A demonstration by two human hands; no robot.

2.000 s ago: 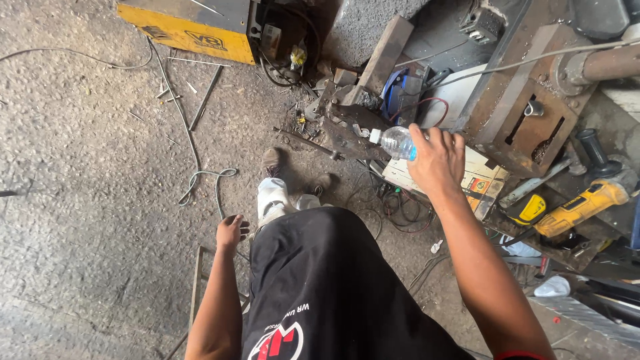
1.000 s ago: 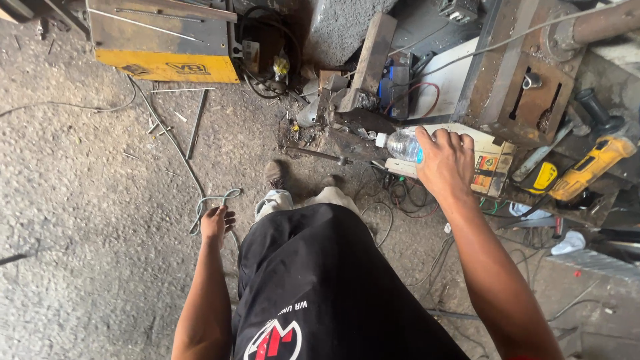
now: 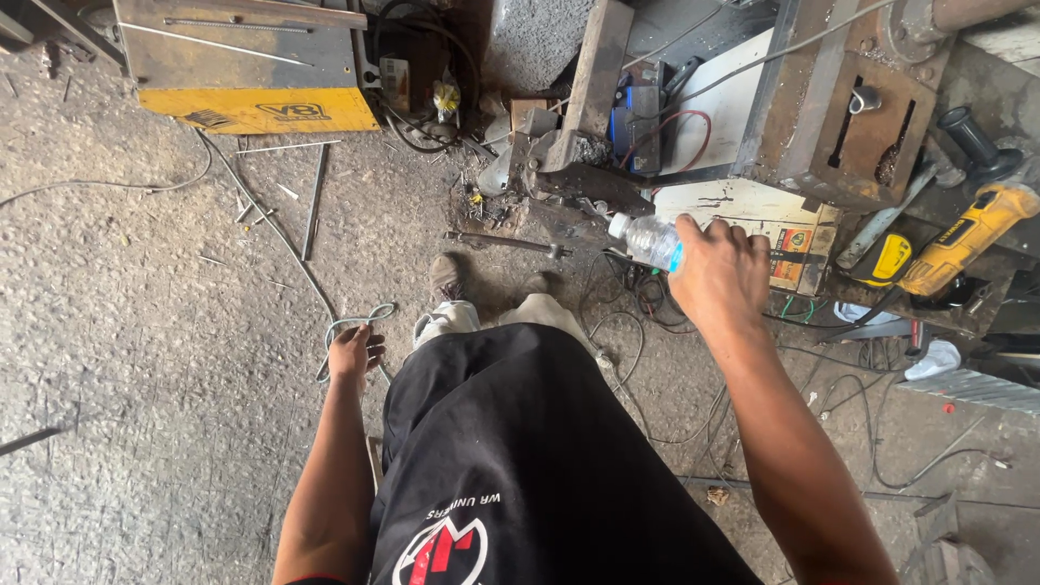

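Observation:
My right hand [image 3: 721, 272] grips a clear plastic bottle [image 3: 648, 236] with a white cap and a blue label. The bottle lies tilted sideways, its cap toward a dark metal vise-like part [image 3: 597, 191]. Whether liquid leaves the bottle cannot be told. My left hand [image 3: 355, 353] hangs low at my side with its fingers loosely curled and apart, and nothing shows in it. Below that hand, a looped cable [image 3: 329, 325] lies on the floor. A metal bar with a handle [image 3: 508, 242] juts out left of the bottle.
At the upper left stands a yellow and grey welding machine [image 3: 252, 110] with metal rods on top. A yellow angle grinder [image 3: 967, 236] and a tape measure [image 3: 886, 258] rest on the bench at right. Cables [image 3: 642, 357] tangle on the floor by my feet. A rusty steel frame [image 3: 861, 130] stands upper right.
The view has shifted somewhat. My right hand keeps its hold on the bottle, which stays tilted near the dark metal part. My left hand remains low at my side.

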